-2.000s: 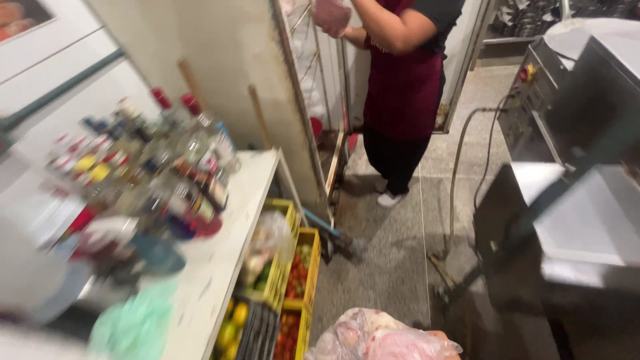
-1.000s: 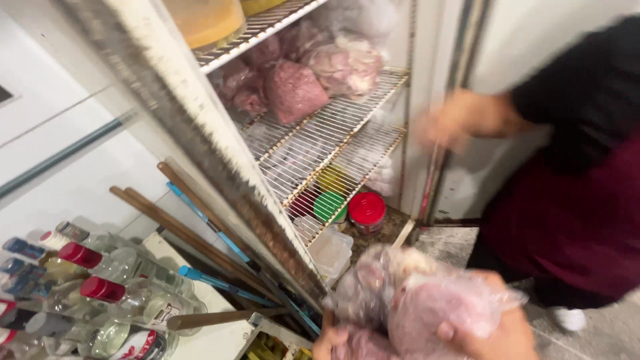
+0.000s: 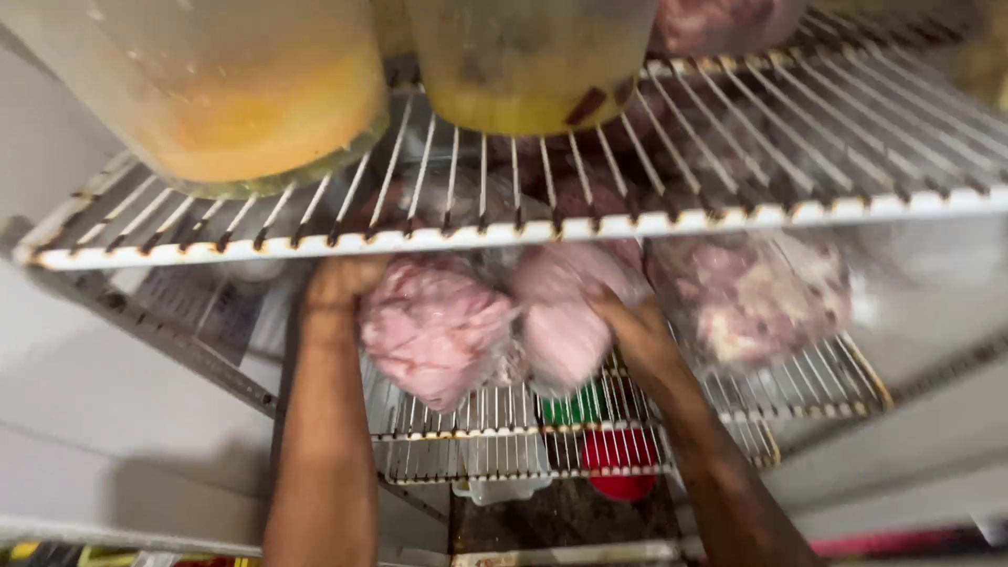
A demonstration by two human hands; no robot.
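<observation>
Two clear plastic bags of pink raw meat are between my hands, under the upper wire shelf of a refrigerator. My left hand point(image 3: 346, 283) presses the outer side of the left bag of meat point(image 3: 437, 327); its fingers are partly hidden behind the bag and shelf edge. My right hand point(image 3: 630, 315) grips the right side of the other bag of meat point(image 3: 567, 315), which is blurred. Both bags are over the lower wire shelf point(image 3: 504, 431). Just right of my right hand lies another bag of pale and pink meat point(image 3: 760, 303).
The upper wire shelf point(image 3: 551, 228) crosses above my hands and holds a container of orange liquid point(image 3: 268, 118) and one of yellow liquid point(image 3: 528, 102). Below are a red lid point(image 3: 622, 465), a green lid point(image 3: 571, 405) and a clear plastic tub point(image 3: 504, 480). Refrigerator walls flank both arms.
My hands and the bagged meat have moved from outside the refrigerator to inside it, between the shelves. The view has moved much closer to the shelves. The other person is out of view.
</observation>
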